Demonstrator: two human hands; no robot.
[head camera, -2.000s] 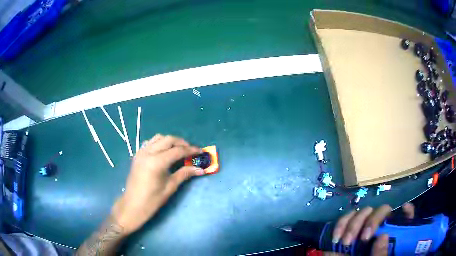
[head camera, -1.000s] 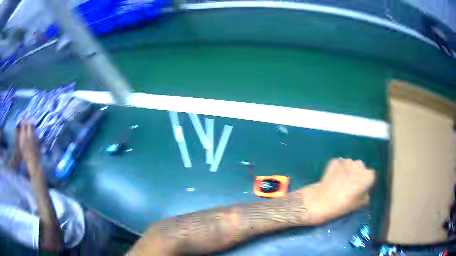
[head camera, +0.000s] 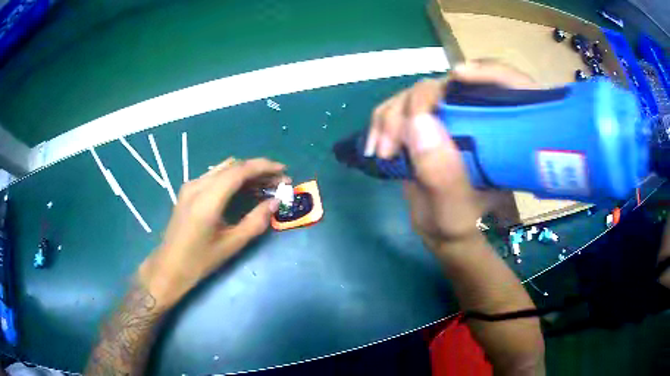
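Note:
A black housing (head camera: 297, 208) sits in the small orange fixture (head camera: 317, 203) on the green bench. My left hand (head camera: 228, 213) pinches a small white part (head camera: 284, 192) between thumb and fingertips, at the left side of the black housing. Whether the part touches the housing is hard to tell. My right hand (head camera: 430, 143) is closed around the blue electric screwdriver (head camera: 529, 139), raised above the bench. Its black nose (head camera: 367, 158) points left, to the upper right of the fixture and apart from it. The thin bit cannot be made out.
The cardboard tray (head camera: 485, 37) with black units stands at the right, partly hidden by my right hand and the screwdriver. Light-blue and white parts (head camera: 545, 235) lie by its near edge. Several white strips (head camera: 117, 192) lie left. A red stool (head camera: 459, 349) shows below the bench.
My left hand has moved from the carton side back to the fixture and now holds a white part there. My right hand with the screwdriver has come into view, higher than two seconds ago.

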